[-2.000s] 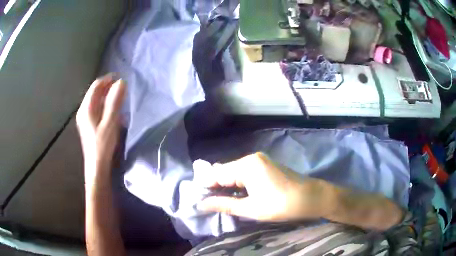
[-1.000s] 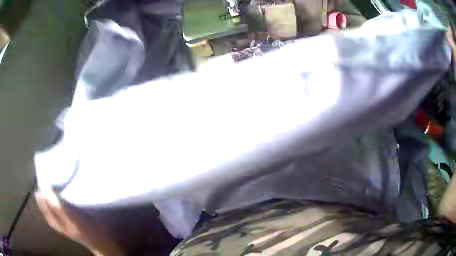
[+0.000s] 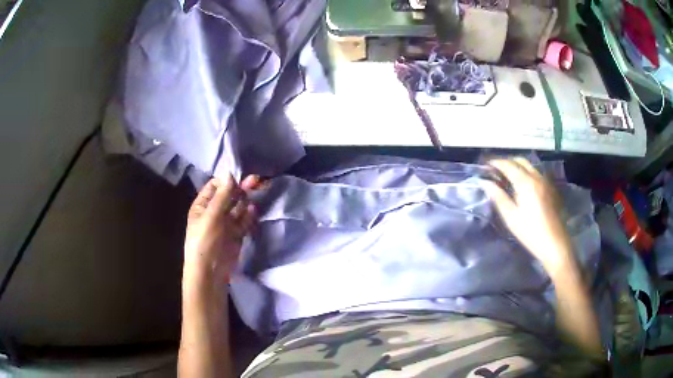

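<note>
A light purple-grey fabric panel (image 3: 347, 258) lies across my lap, with a seam line along its upper edge. My left hand (image 3: 227, 207) pinches cloth at the panel's upper left corner, where the hanging work pile (image 3: 173, 88) meets it. My right hand (image 3: 516, 188) lies at the panel's upper right edge, slightly blurred, with its fingers bent over the cloth; whether it grips the cloth is unclear. The work pile hangs over the left end of the white machine table (image 3: 354, 122).
The machine's green-grey cloth plate (image 3: 376, 18) is at the top. Thread trimmings (image 3: 454, 74) lie on the table front. A pink cup or spool (image 3: 558, 55) stands to the right of them. A metallic rectangle (image 3: 609, 113) is at the table's right end. An orange-red box (image 3: 633, 220) is at the right.
The panel, raised and blurred one second ago, now lies spread on the lap. My left hand has moved right and up; my right hand has come in from the right edge. The pile shows more fully.
</note>
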